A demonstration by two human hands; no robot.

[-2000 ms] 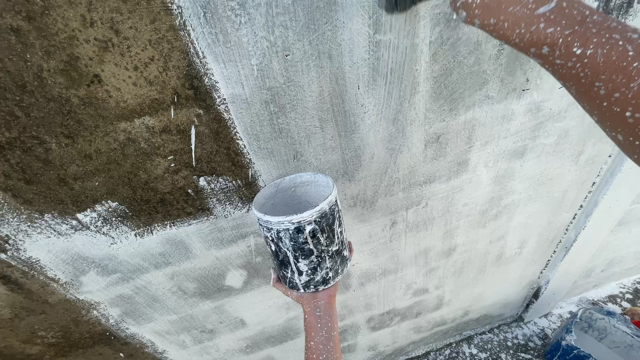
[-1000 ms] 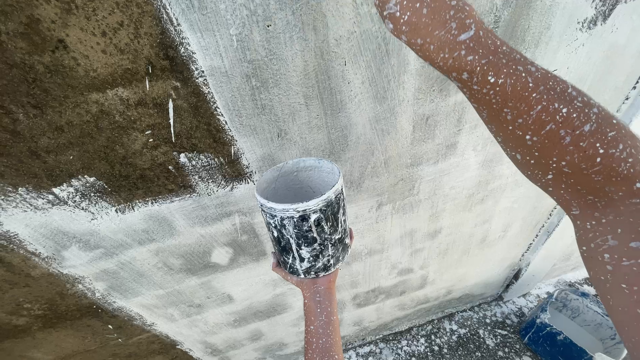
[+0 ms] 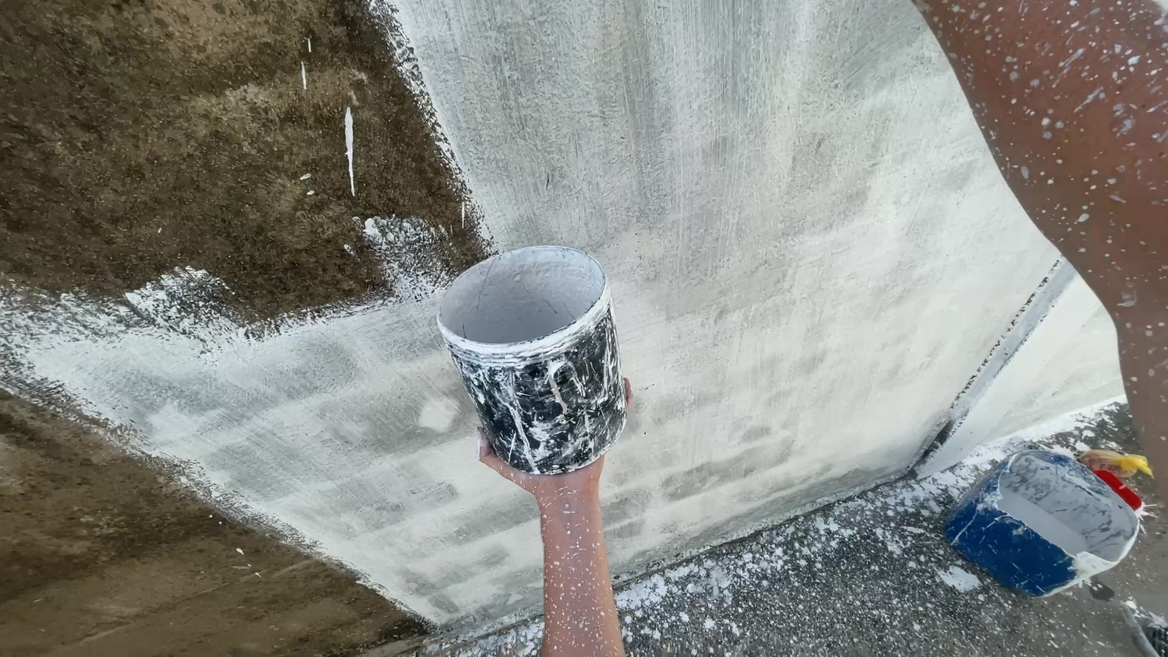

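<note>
My left hand (image 3: 552, 473) holds a black cylindrical paint can (image 3: 547, 401) from below, its fingers around the base. White paint streaks the can's side and coats its rim and inner wall; the can tilts toward me. Behind it stands a rough wall, with whitish paint (image 3: 748, 301) over its middle and right and bare brown masonry (image 3: 210, 164) at the upper left. My right arm, speckled with white, crosses the right edge of the view. My right hand lies outside the frame, and so does anything in it.
A blue plastic container (image 3: 1013, 538) with white paint inside stands on the paint-spattered ground (image 3: 803, 584) at the lower right. Red and yellow items (image 3: 1118, 464) lie beside it. A vertical joint (image 3: 1004, 356) runs along the wall at the right.
My right arm has moved from the top of the view to the right edge, and its hand has left the frame. The blue container shows more fully. My left hand still holds the can.
</note>
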